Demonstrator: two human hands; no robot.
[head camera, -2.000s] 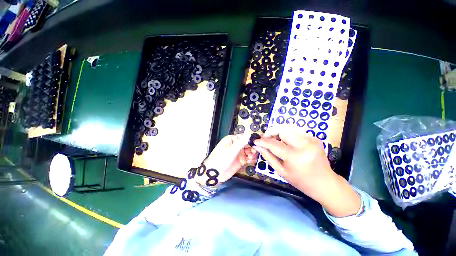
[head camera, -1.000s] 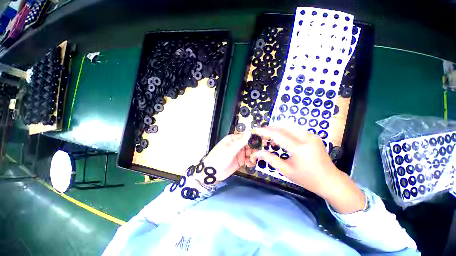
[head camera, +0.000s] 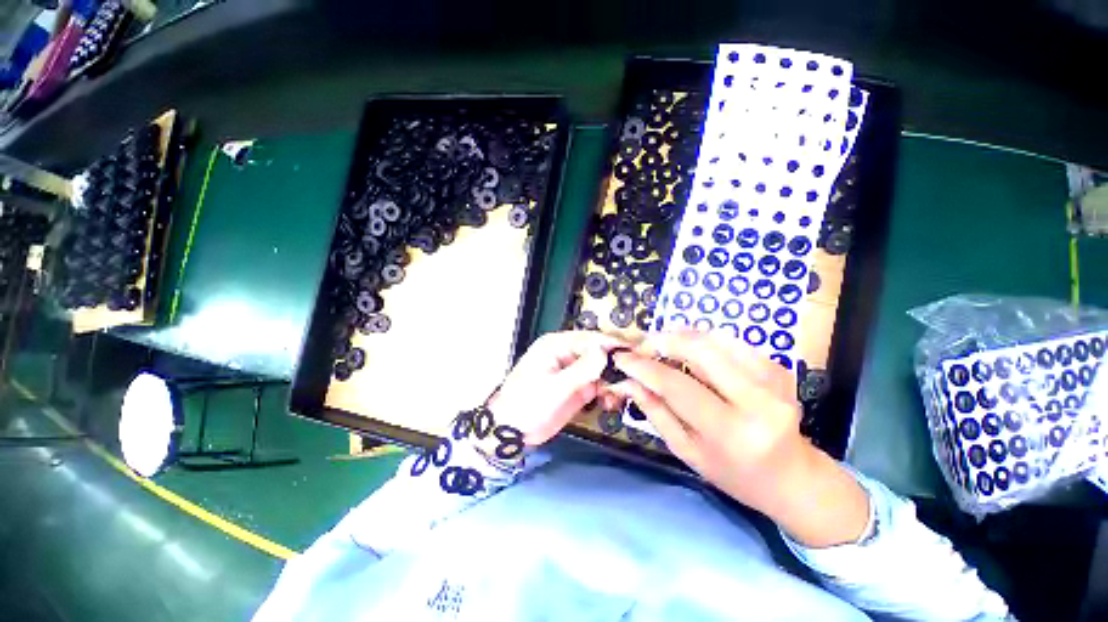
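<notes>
My left hand (head camera: 549, 386) and my right hand (head camera: 717, 407) meet over the near edge of the right tray (head camera: 865, 304). A small black ring part (head camera: 616, 362) is pinched between the fingertips of both hands, partly hidden by them. Several thin black rings (head camera: 484, 423) cling to my left wrist and sleeve. A white sheet with rows of black adhesive rings (head camera: 756, 182) lies lengthwise on the right tray, its near end under my right hand. Loose black ring parts (head camera: 638, 182) lie in the tray left of the sheet.
The left tray (head camera: 535, 286) holds heaped black ring parts at its far side. A clear bag of ring sheets (head camera: 1015, 407) lies at the right. A board of black parts (head camera: 116, 225) is at the far left. A white round disc (head camera: 148, 423) shows at the lower left.
The right fingers were spread apart around the dark part a second ago and have now closed on it beside the left fingertips. The whole view has shifted slightly.
</notes>
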